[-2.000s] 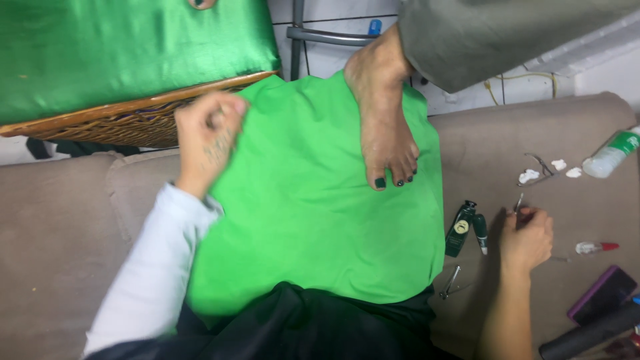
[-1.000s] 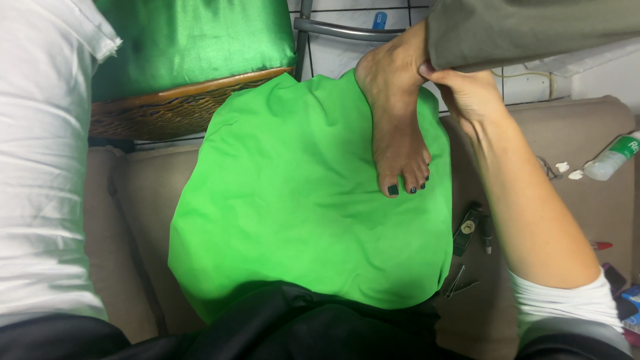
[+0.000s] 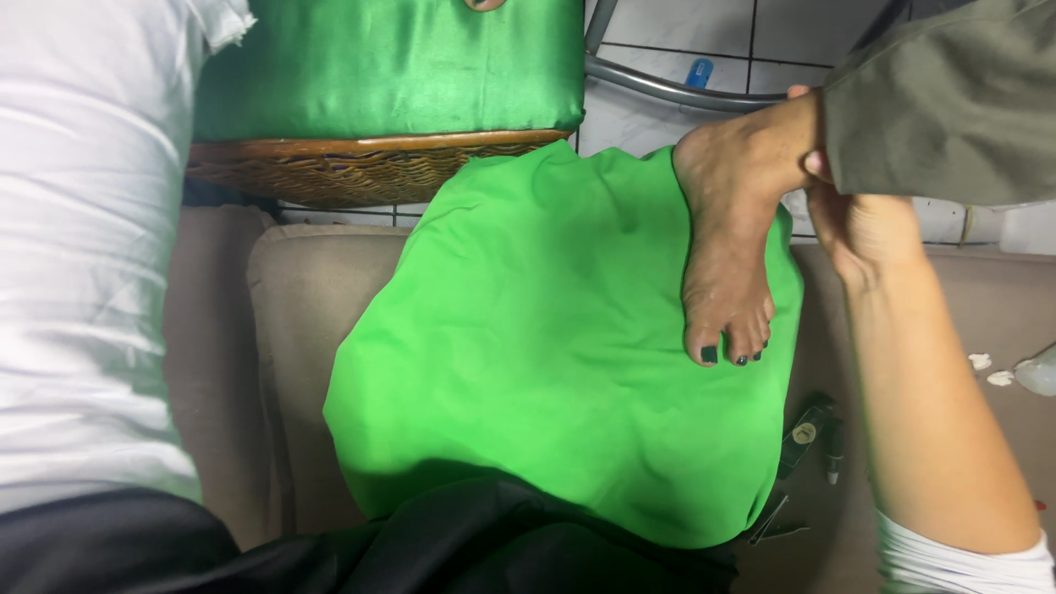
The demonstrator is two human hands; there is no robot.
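My right hand (image 3: 858, 210) is closed around another person's ankle, at the hem of a grey-green trouser leg (image 3: 940, 107); its fingertips show on both sides of the ankle. The bare foot (image 3: 734, 239), with dark polish on its toenails, rests on the right part of a bright green cloth (image 3: 544, 346) over my lap. My left hand is out of view; only the white left sleeve (image 3: 82, 247) shows at the left edge. Beside the cloth lie a dark green tube (image 3: 804, 433), a small dark tube with a pale tip (image 3: 834, 450) and thin metal tools (image 3: 769, 520).
A wicker seat with a shiny green cushion (image 3: 396, 66) stands at the upper left. A curved metal chair bar (image 3: 676, 89) crosses the tiled floor near a blue object (image 3: 699, 73). White wads (image 3: 980, 361) and part of a clear bottle (image 3: 1039, 371) lie on the beige couch (image 3: 990, 305).
My right hand has moved from the tools on the couch up to the ankle and now grips it. My left hand, seen above the cloth's left side two seconds ago, has left the view.
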